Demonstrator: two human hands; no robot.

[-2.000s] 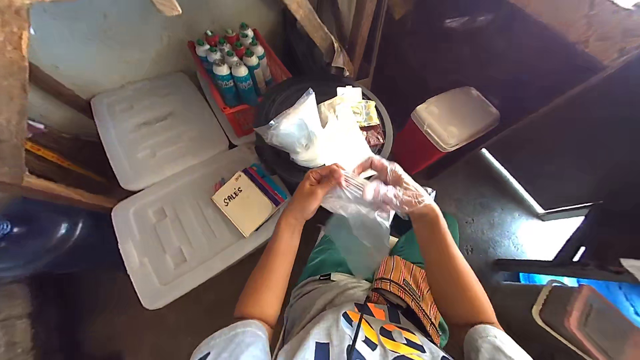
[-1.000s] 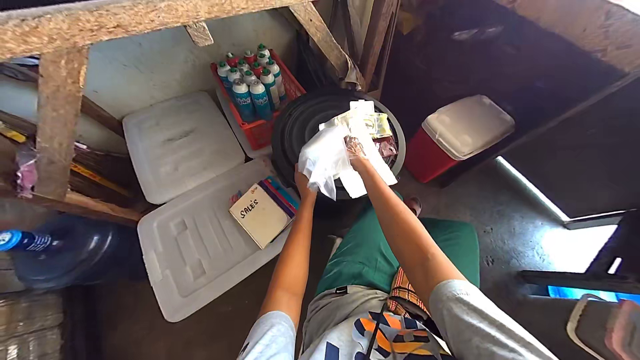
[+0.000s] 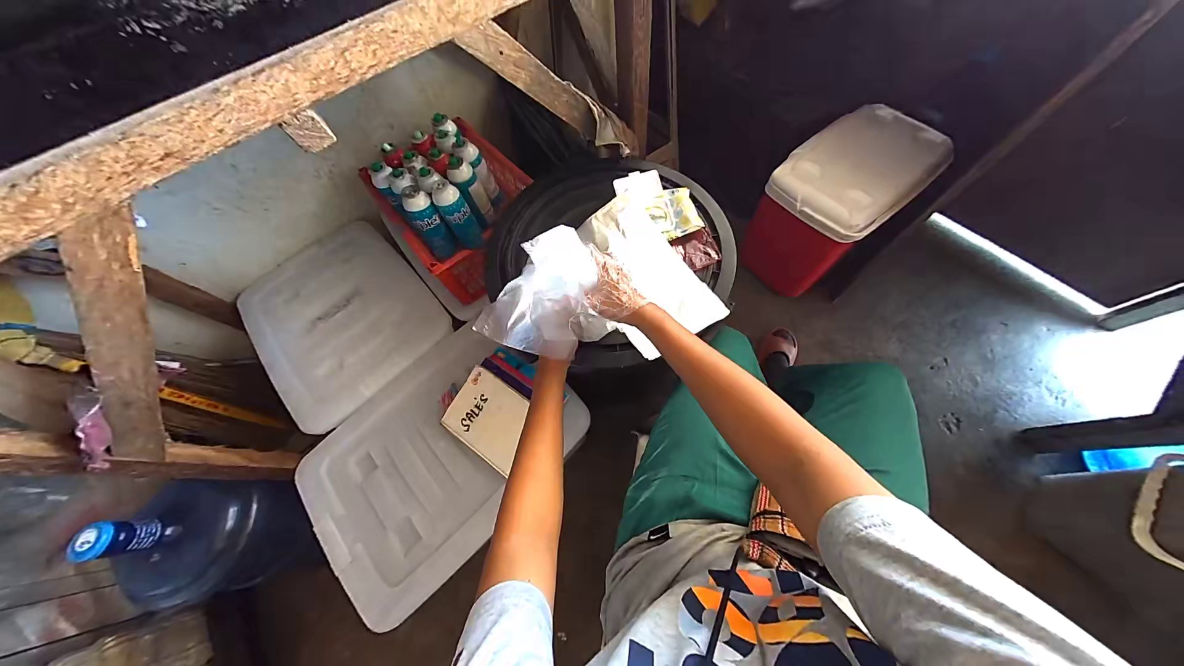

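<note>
A crumpled clear plastic bag lies over and around my left hand, whose fingers are mostly hidden by the film. Close beside it, my right hand is covered by thin transparent plastic and touches the bag's right side; its grip is unclear. Under and right of my hands, white plastic or paper rests on a round black lid or tub. A yellowish packet and a dark red packet lie at its right side.
A red crate of bottles stands behind left. Two grey plastic lids lie at left, one under a notebook. A red cooler with a pale lid is at right. A blue water jug lies lower left; a wooden frame crosses above.
Since two seconds ago, my hands have moved forward from near my lap to over the black round thing. The plastic film now covers my left hand. The view has shifted.
</note>
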